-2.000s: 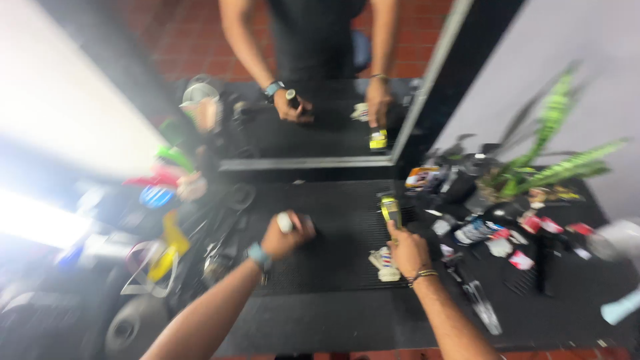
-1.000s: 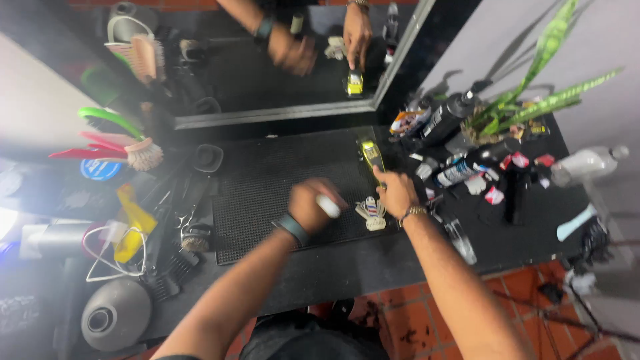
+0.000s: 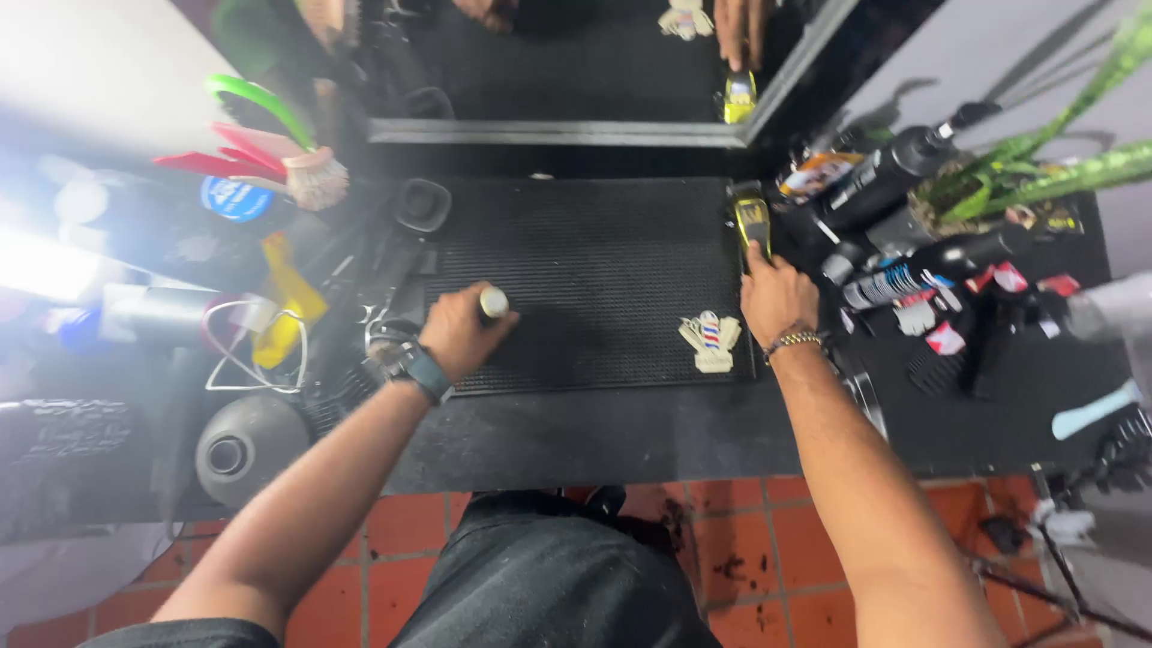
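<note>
My left hand (image 3: 463,333) is closed around a dark cylindrical object with a pale round top (image 3: 493,302), above the left part of a black ribbed rubber mat (image 3: 585,270). My right hand (image 3: 781,301) reaches to the mat's right edge, its fingers on the lower end of a yellow and black hair clipper (image 3: 752,220). Whether the fingers grip the clipper or only rest on it cannot be told. A cream barber-pole emblem (image 3: 711,340) lies on the mat just left of my right hand. The mirror repeats the clipper and fingers.
A framed mirror (image 3: 558,133) stands behind the mat. Bottles (image 3: 886,281), a black spray bottle (image 3: 886,175) and a potted plant (image 3: 976,193) crowd the right. At left are a brush (image 3: 315,178), a yellow item (image 3: 286,301), a grey rounded object (image 3: 252,450) and a shallow black dish (image 3: 423,205).
My left hand has moved left over the mat with the cylindrical object. My right hand stays at the clipper. The view has shifted closer over the mat.
</note>
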